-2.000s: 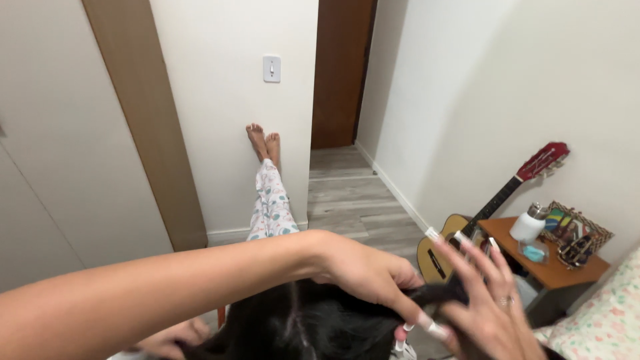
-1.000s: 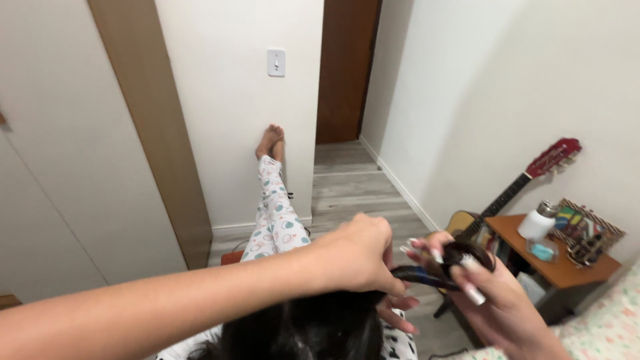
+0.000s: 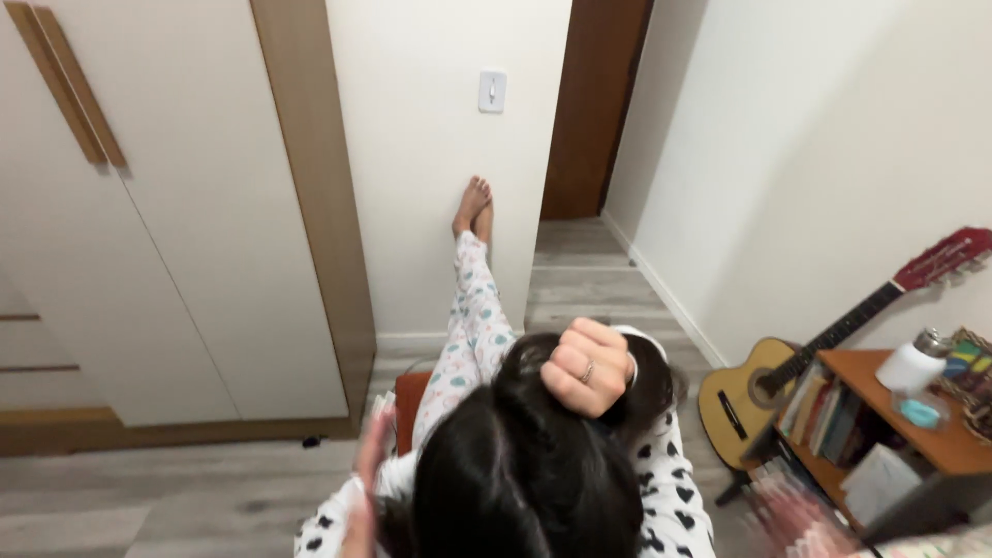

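A seated person's head of dark, parted hair (image 3: 496,480) fills the lower middle. That person's ringed hand (image 3: 589,368) is closed around a gathered lock at the side of the head. Blurred and seen edge-on, my left hand (image 3: 370,465) is raised left of the head, apart from the hair, fingers pointing up with nothing visible in them. My right hand (image 3: 802,511), also blurred, is at the lower right near the shelf, its long-nailed fingers spread, with nothing visible in it. The person wears a white top with black hearts (image 3: 674,496).
The person's patterned trousers (image 3: 473,325) stretch forward, bare feet (image 3: 474,205) against the wall. At right, a guitar (image 3: 748,403) leans by a wooden shelf (image 3: 852,364) holding books, a white bottle (image 3: 914,364) and a teal item (image 3: 920,413). A wardrobe (image 3: 225,232) stands at left.
Both my hands have left the hair and moved apart, the left one to the left and the right one to the lower right. The seated person's hand now grips the lock.
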